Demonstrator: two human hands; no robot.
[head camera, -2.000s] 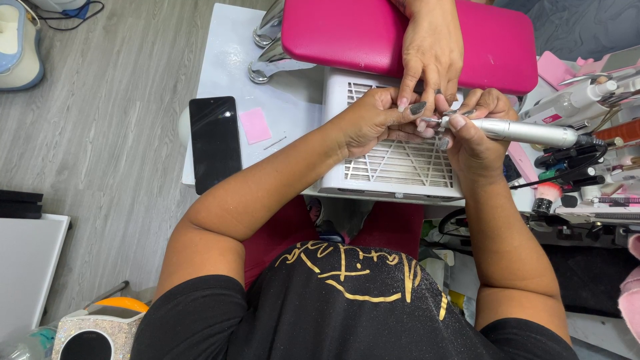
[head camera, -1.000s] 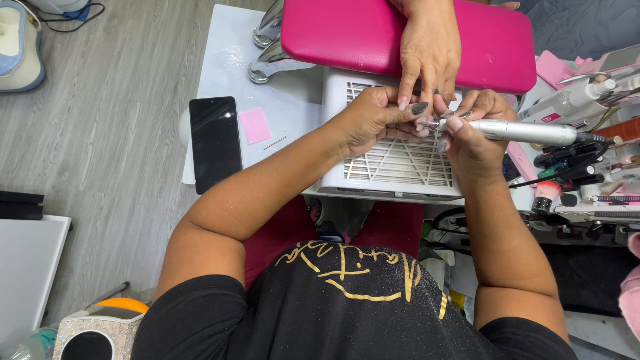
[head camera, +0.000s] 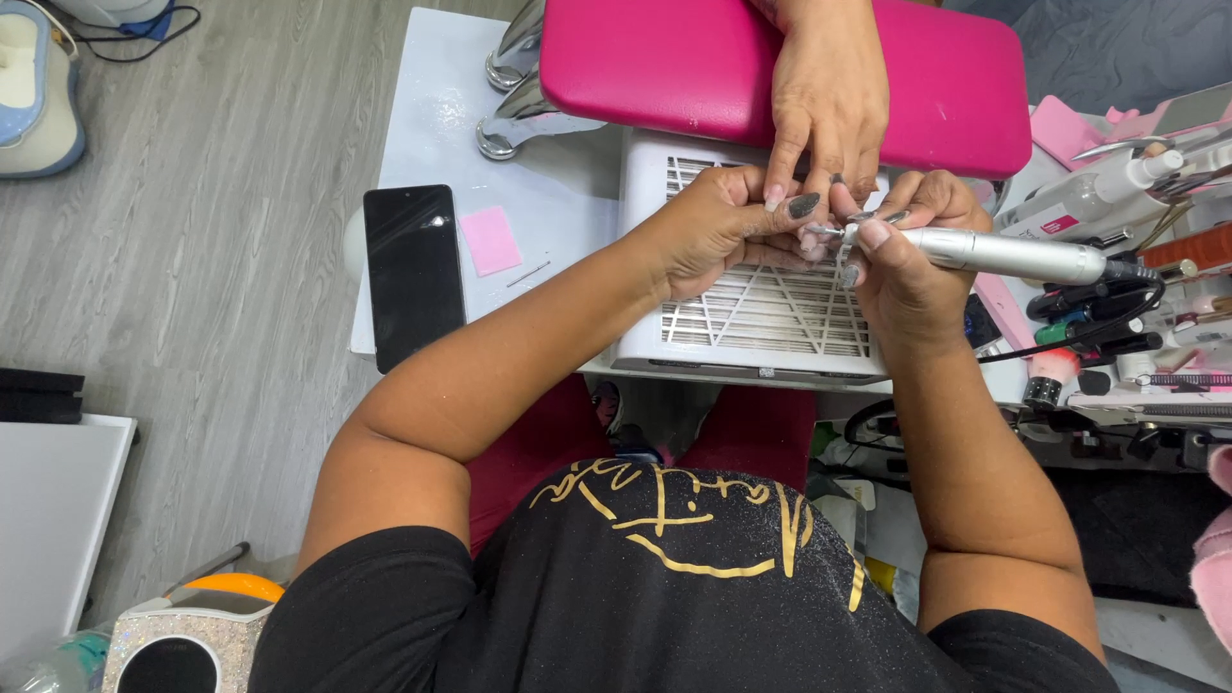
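My right hand (head camera: 919, 250) grips a silver electric nail drill (head camera: 1011, 255), its bit pointing left at a fingertip of another person's hand (head camera: 833, 106). My left hand (head camera: 727, 221) holds that person's finger between thumb and fingers, close to the bit. The person's hand reaches down over a pink padded armrest (head camera: 654, 72). Below our hands is a white nail dust collector (head camera: 760, 318) with a slatted grille. Exactly how my left fingertips grip the finger is partly hidden.
A black smartphone (head camera: 414, 274), a pink square pad (head camera: 491, 241) and a thin metal bit (head camera: 528, 273) lie on the white table (head camera: 409, 125) at left. Bottles (head camera: 1088, 197), brushes and a pink-white brush (head camera: 1051, 375) crowd the right side. The drill's cable (head camera: 1107, 332) curves there.
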